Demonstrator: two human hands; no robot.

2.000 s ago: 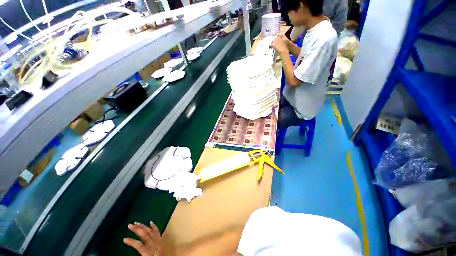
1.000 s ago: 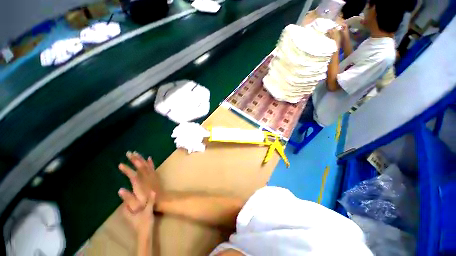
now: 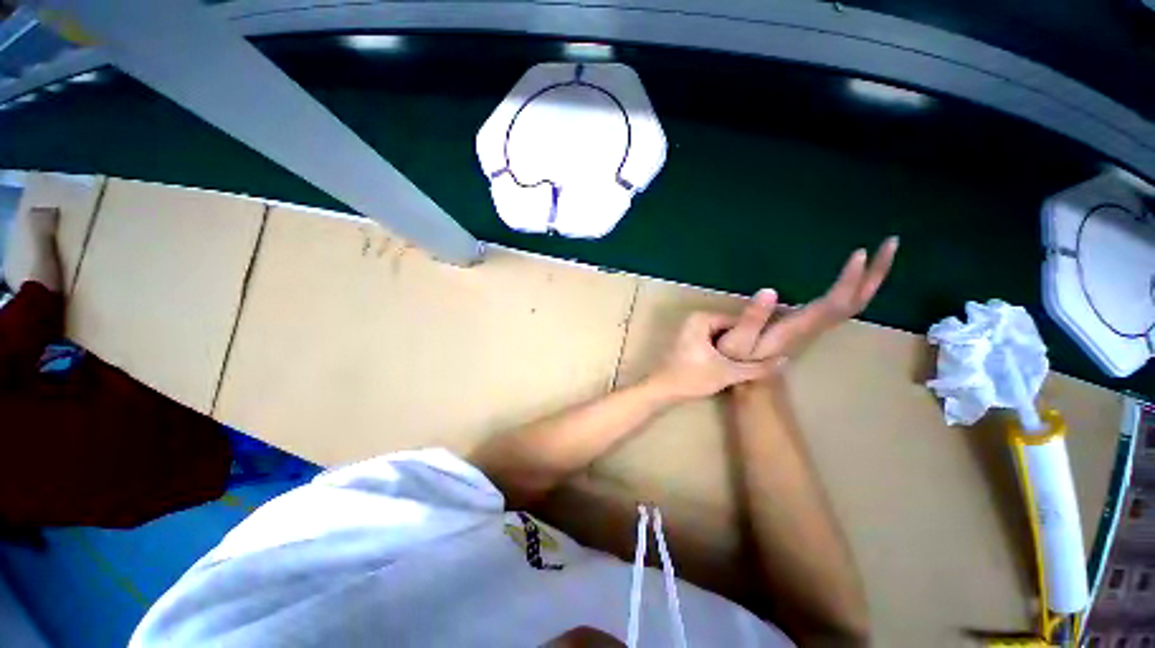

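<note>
My left hand (image 3: 712,360) is closed around my right hand near the wrist, above the cardboard-covered bench (image 3: 431,342). My right hand (image 3: 821,319) is empty with its fingers spread towards the belt. The yellow caulking gun (image 3: 1054,513) with a white tube lies at the right, its rear cut off by the lower edge. Its nozzle end is in a crumpled white wad (image 3: 982,367). A white many-sided panel (image 3: 570,149) with a dark wire loop and small tabs lies on the green belt.
A second panel (image 3: 1108,272) is on the green conveyor belt (image 3: 760,190) at the right. A grey metal post (image 3: 304,127) crosses to the bench edge at upper left. A person in dark red (image 3: 101,437) is at the left. A patterned mat (image 3: 1131,570) shows at lower right.
The view has swung left and down, so the gun and wad now appear at the right. My hands were touching one second ago; my left hand now clasps my right near the wrist.
</note>
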